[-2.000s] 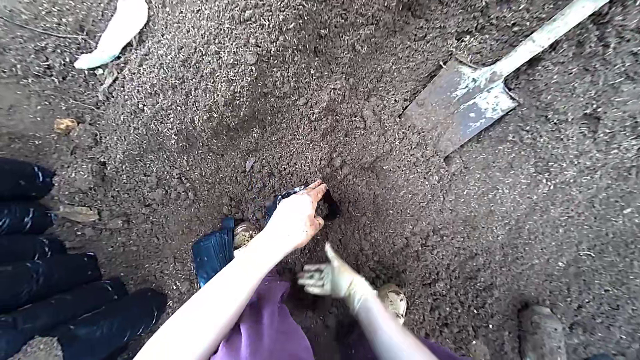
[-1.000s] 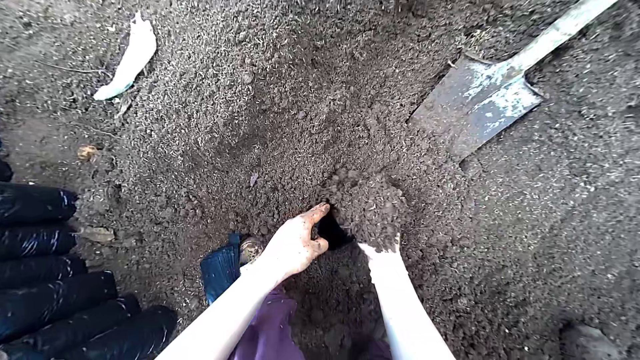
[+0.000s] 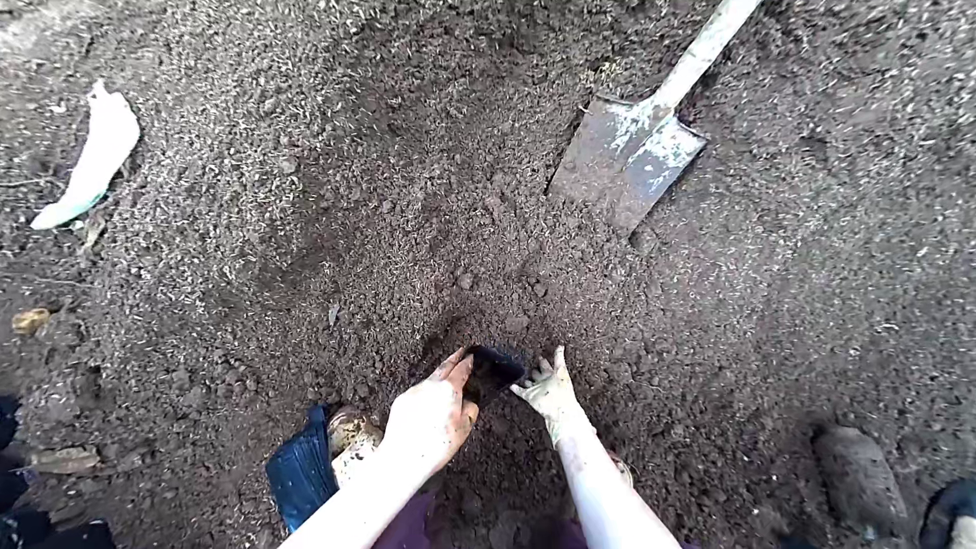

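A black plastic bag (image 3: 497, 366) stands mouth up on the soil, with some soil visible inside. My left hand (image 3: 436, 415) grips its left rim, thumb and fingers pinching the plastic. At the bag's right edge is my right hand (image 3: 550, 390), soil-stained, its fingers spread and their tips by the rim. Loose dark soil (image 3: 457, 252) mixed with pale husks surrounds both hands. Just left of my left forearm lies a stack of flat black plastic bags (image 3: 301, 469), beside my foot (image 3: 352, 438).
A spade (image 3: 629, 156) with a worn metal blade lies at the upper right. A whitish strip (image 3: 95, 160) lies at the upper left. Filled black bags (image 3: 57, 534) show at the lower left edge. At the lower right are a rounded brown object (image 3: 858, 476) and part of a foot in dark footwear (image 3: 953, 515).
One second ago my right hand held a heap of soil beside the bag; now that soil is out of the hand and its fingers are at the rim. My left hand has stayed on the bag.
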